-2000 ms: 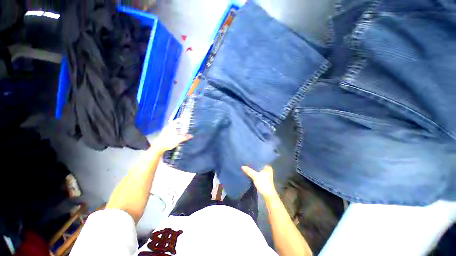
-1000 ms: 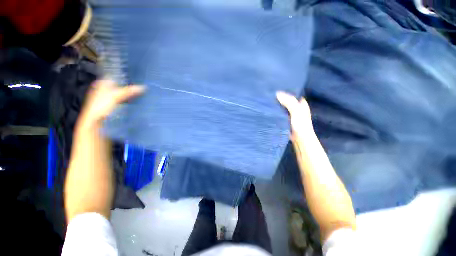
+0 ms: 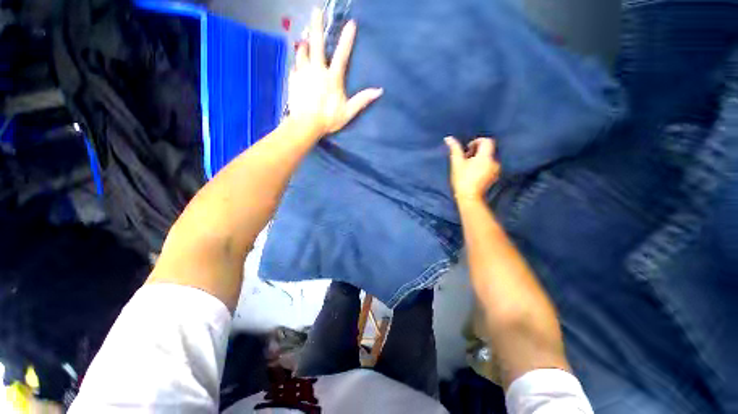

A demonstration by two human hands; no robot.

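Note:
Blue jeans [image 3: 453,89] lie in front of me, their upper part spread broad and a lower part [image 3: 348,226] hanging towards my legs, with a stitched edge at its bottom. My left hand [image 3: 324,93] is at the jeans' left edge, fingers spread, holding nothing. My right hand [image 3: 474,166] is over the middle of the jeans with its fingers curled. Whether it has cloth or a small tool in it cannot be told.
More blue jeans [image 3: 680,121] lie along the right side. At the left stands a blue crate [image 3: 243,89] with dark garments [image 3: 121,121] hanging over it. My dark-clad legs [image 3: 409,340] are below the jeans, with pale floor beside them.
One second ago both hands held a blue denim piece up by its sides. Now the denim lies lower, my left hand has moved right and opened flat, and my right hand has curled.

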